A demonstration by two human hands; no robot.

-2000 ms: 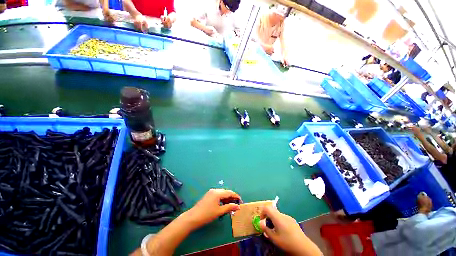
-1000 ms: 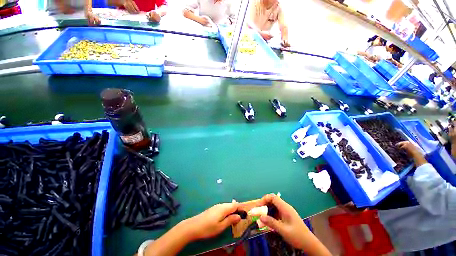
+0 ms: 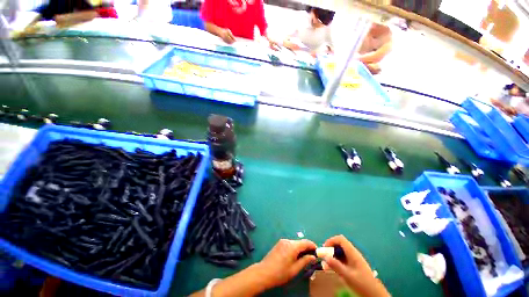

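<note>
My left hand (image 3: 288, 260) holds a black piece at the near edge of the green surface. My right hand (image 3: 348, 264) grips a black piece with a white collar (image 3: 325, 253) between the fingertips. The two hands nearly meet, and the fingers hide much of the pieces. The brown block (image 3: 326, 285) lies just below the hands, partly covered. A blurred green round piece (image 3: 346, 293) shows at the bottom edge beneath my right hand. A heap of black stems (image 3: 223, 226) lies to the left of my left hand.
A large blue tray (image 3: 187, 223) of stems stands left, with a dark brown bottle (image 3: 222, 145) by its corner. Assembled pieces (image 3: 350, 158) lie along the belt. White squeeze bottles (image 3: 423, 212), a crumpled white wipe (image 3: 432, 267) and blue trays (image 3: 452, 232) are right. People sit opposite.
The view has swung left, so things sit further right in the picture. The hands now hold the black and white parts higher and close together, above the brown block's far edge.
</note>
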